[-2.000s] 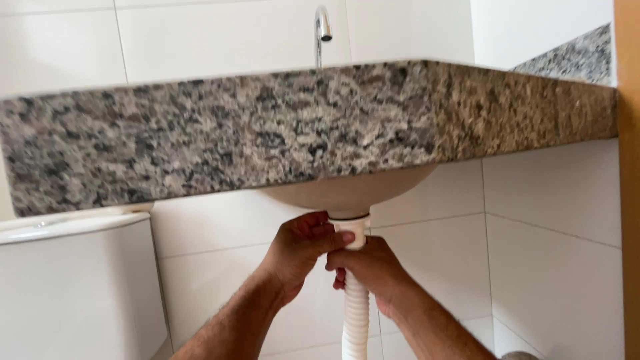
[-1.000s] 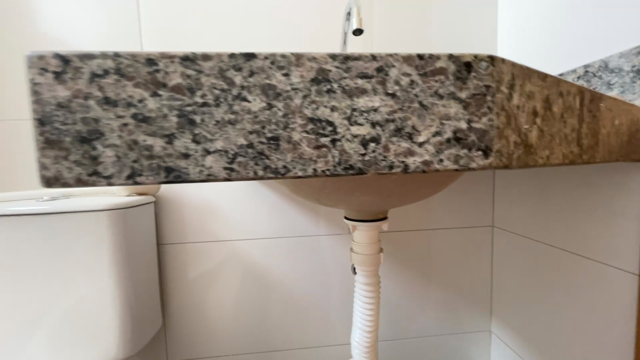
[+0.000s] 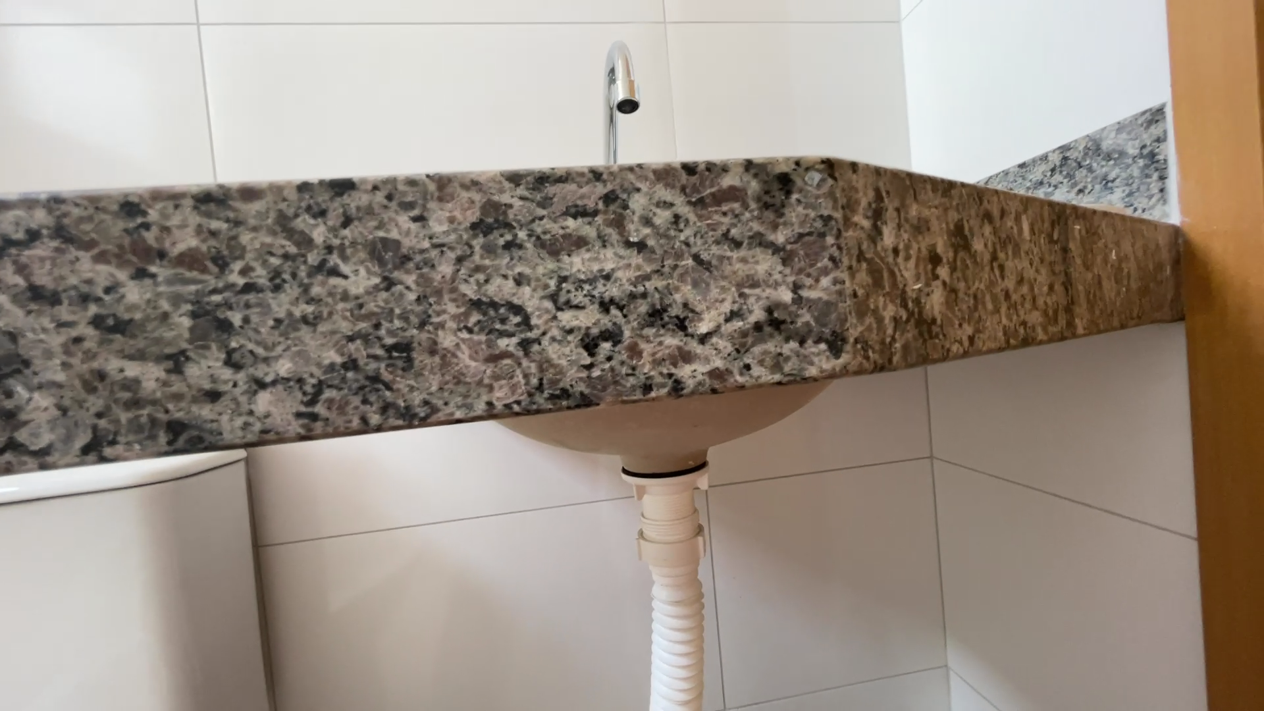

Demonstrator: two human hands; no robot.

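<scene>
Neither my left hand nor my right hand shows in the head view. Below a granite countertop (image 3: 425,316) bulges the underside of a sink basin (image 3: 662,425). A white plastic drain fitting (image 3: 670,509) with a dark seal at its top joins the bottom of the basin. Under it, a collar (image 3: 671,545) sits around the upper end of a white corrugated drain hose (image 3: 677,632), which runs down out of the frame. A chrome faucet (image 3: 622,84) rises behind the counter's edge.
At the lower left stands a white toilet tank (image 3: 128,583) with its lid partly under the counter. White tiled wall (image 3: 444,592) lies behind the hose. A granite backsplash (image 3: 1096,163) and a wooden door frame (image 3: 1224,395) are at the right.
Two seconds ago both hands were on the drain fitting and the top of the hose; they have left the view. The fitting and hose remain attached under the basin.
</scene>
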